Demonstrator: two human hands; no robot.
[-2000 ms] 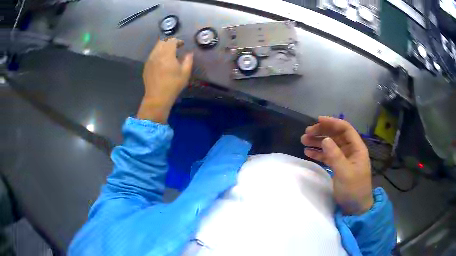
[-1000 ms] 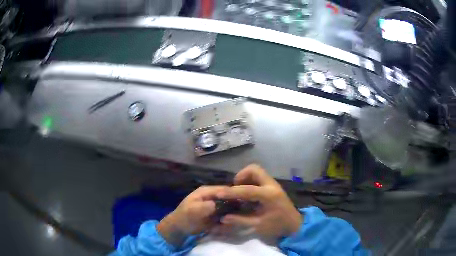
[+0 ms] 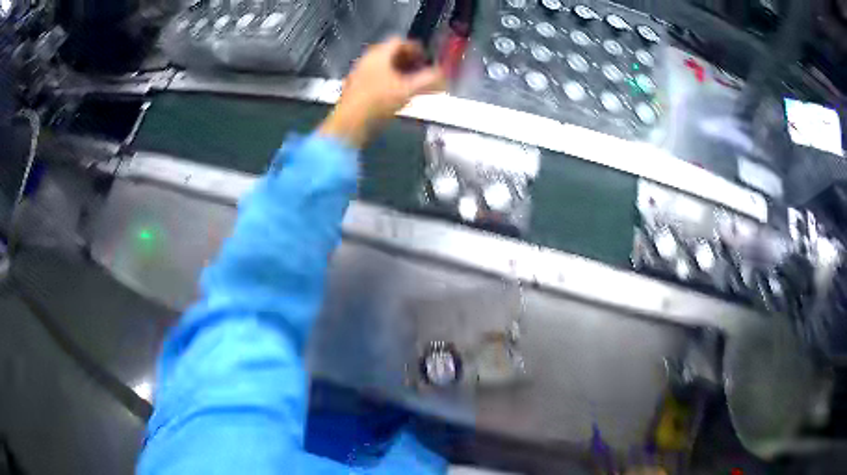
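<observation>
My left hand point(image 3: 383, 88) is stretched out over the far rail of the green conveyor. Its fingers are curled around a small dark thing point(image 3: 409, 57), which looks like a disc unit but is blurred. My right hand is out of the picture. On the metal ledge, the carrier plate point(image 3: 455, 315) lies blurred, with one black-rimmed disc unit point(image 3: 439, 365) in its left seat. The right seat point(image 3: 499, 360) shows no black-rimmed disc.
The green conveyor point(image 3: 582, 211) runs across, bearing a carrier plate point(image 3: 483, 153) and more units at right. Beyond it are a tray with rows of discs point(image 3: 578, 62), a clear tray stack point(image 3: 251, 32) and a red object point(image 3: 453, 51). A translucent hood point(image 3: 766, 380) hangs at right.
My hands were together around a dark thing near my body. My left hand has moved forward across the conveyor, and my right hand has left the picture. The view has shifted.
</observation>
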